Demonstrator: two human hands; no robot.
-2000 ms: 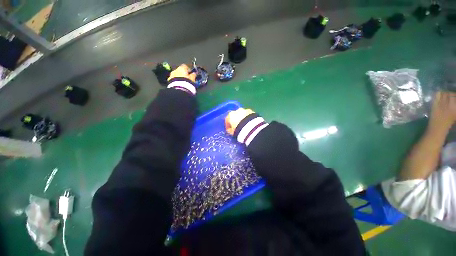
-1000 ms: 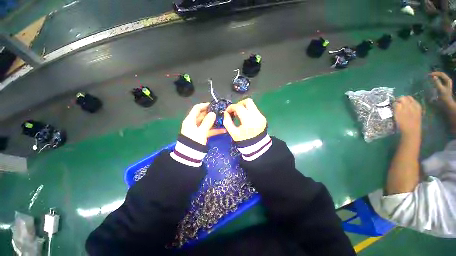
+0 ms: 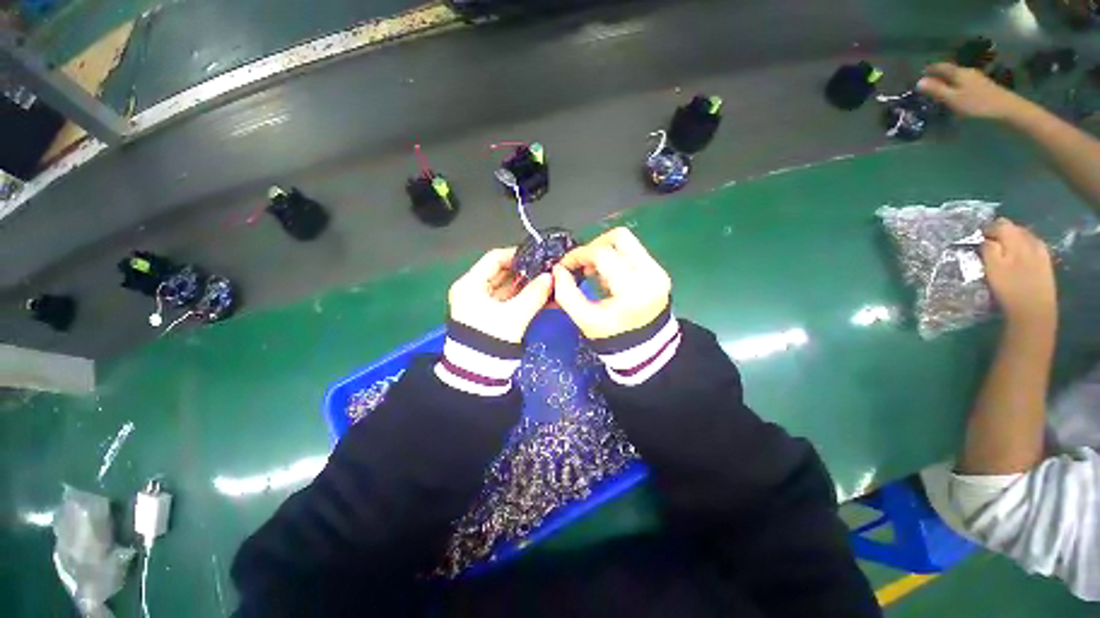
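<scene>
My left hand (image 3: 492, 296) and my right hand (image 3: 613, 287) are together in front of me, both holding one round motor assembly (image 3: 545, 250) with a white lead pointing up and away. The fingertips meet at its near edge; whether a metal ring is between them is too small to tell. Below my hands is the blue parts tray (image 3: 341, 398), full of small metal rings (image 3: 557, 453), partly hidden by my sleeves.
Black housings (image 3: 432, 199) and other motor assemblies (image 3: 667, 169) stand in a row on the conveyor belt (image 3: 350, 127). A neighbour's hand (image 3: 1019, 272) touches a bag of parts (image 3: 941, 266) at right. A crumpled plastic bag (image 3: 87, 543) and a white adapter (image 3: 152, 512) lie at lower left.
My left hand took a motor assembly from the belt and brought it to my right hand over the tray. The housings moved right. The neighbour's other hand now reaches to the belt.
</scene>
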